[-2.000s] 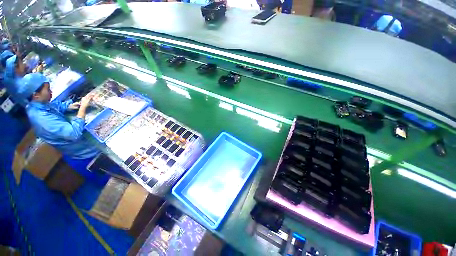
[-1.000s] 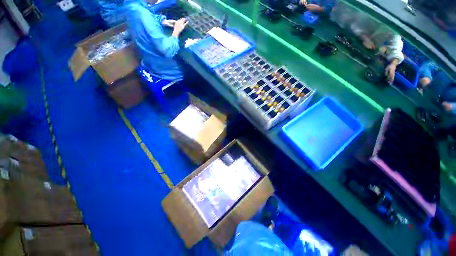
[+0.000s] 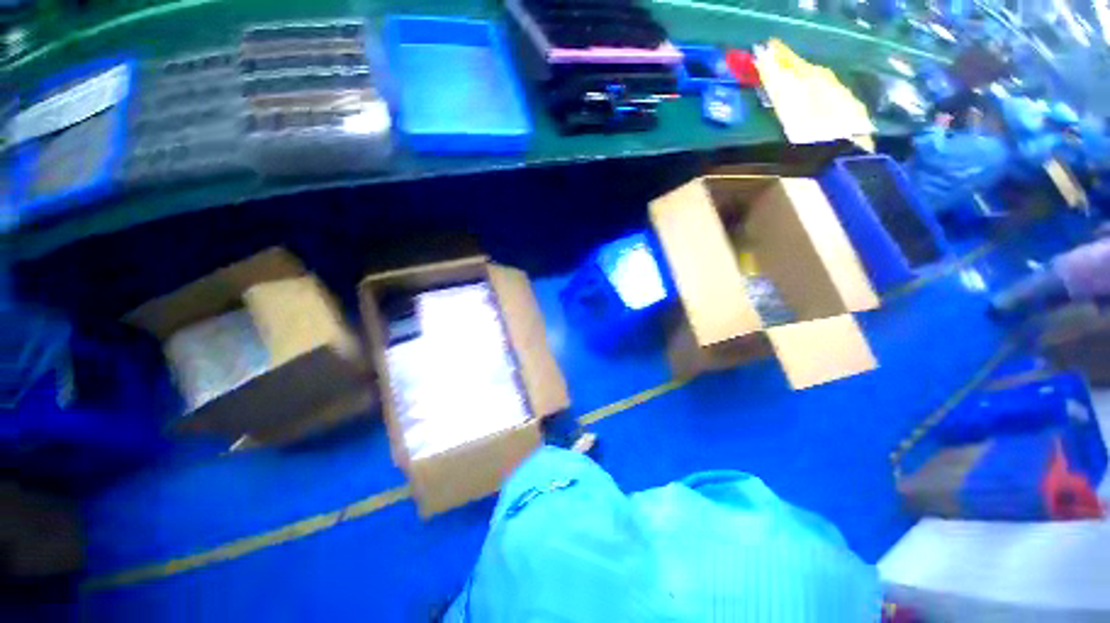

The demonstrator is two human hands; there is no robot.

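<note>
Neither of my hands can be made out; my blue smock [image 3: 682,548] fills the bottom middle. A small dark and pale shape at its upper left edge is too blurred to name. Nearest in front, an open carton [image 3: 548,347] on the floor holds white, shiny contents and a dark item. A second open carton [image 3: 834,256] to the right holds a little yellow and some clear material. A third carton [image 3: 319,323] on the left holds clear or grey material. A blue stool-like object [image 3: 596,298] with a bright top stands between the two right cartons.
The bench along the top carries a large blue tray [image 3: 457,85], blister trays [image 3: 319,122], the pink pad [image 3: 609,55] under black housings, the fixture [image 3: 609,107] and a yellow bag [image 3: 809,91]. A blue crate [image 3: 886,213] and people in blue smocks are at right.
The view has swung away from the bench, down and to the right. The bench now lies along the top; the right carton, blue crate and more of my smock have come into view.
</note>
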